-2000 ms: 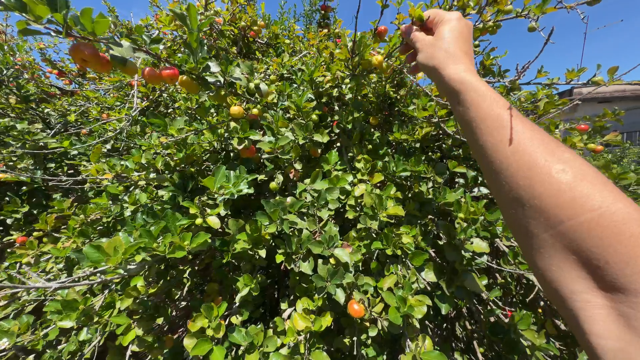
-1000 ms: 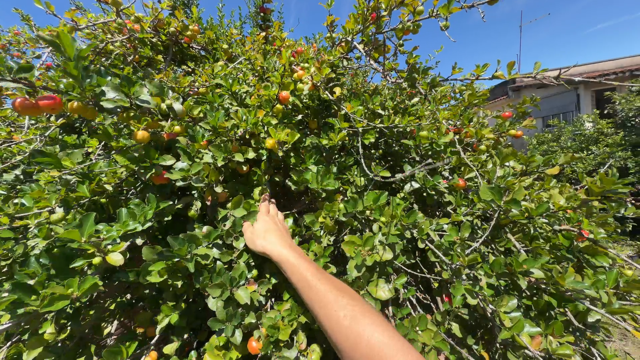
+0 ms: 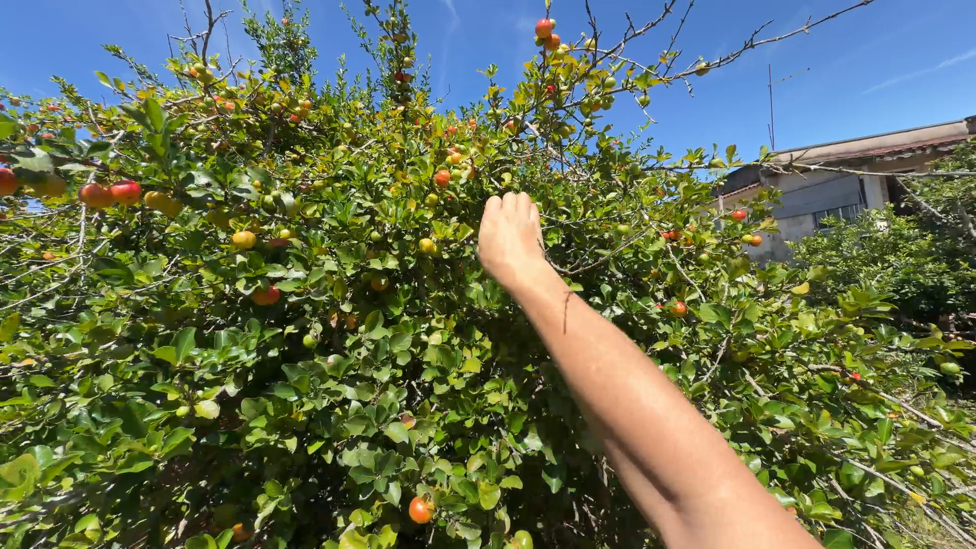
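My right hand (image 3: 511,232) reaches up to the middle of a leafy acerola-like bush (image 3: 427,366), its back toward me and its fingers curled away. Whether anything is between the fingertips is hidden. Just left of and above the knuckles is an orange-red fruit (image 3: 442,178); a yellow fruit (image 3: 428,246) hangs to the left of the wrist. Red fruits (image 3: 125,192) hang in a cluster at the upper left, and an orange-red fruit (image 3: 419,510) sits low among the leaves. My left hand is out of view.
Thin bare branches (image 3: 747,47) stick out at the upper right, with red fruits (image 3: 544,29) near the top. More twigs (image 3: 892,400) cross the lower right. Behind the bush on the right stands a building (image 3: 808,202) with a window, next to another green shrub (image 3: 900,267).
My right hand was at the upper right, then lower among the leaves, and is now raised again near the middle of the bush. The view has shifted, showing more sky and the building.
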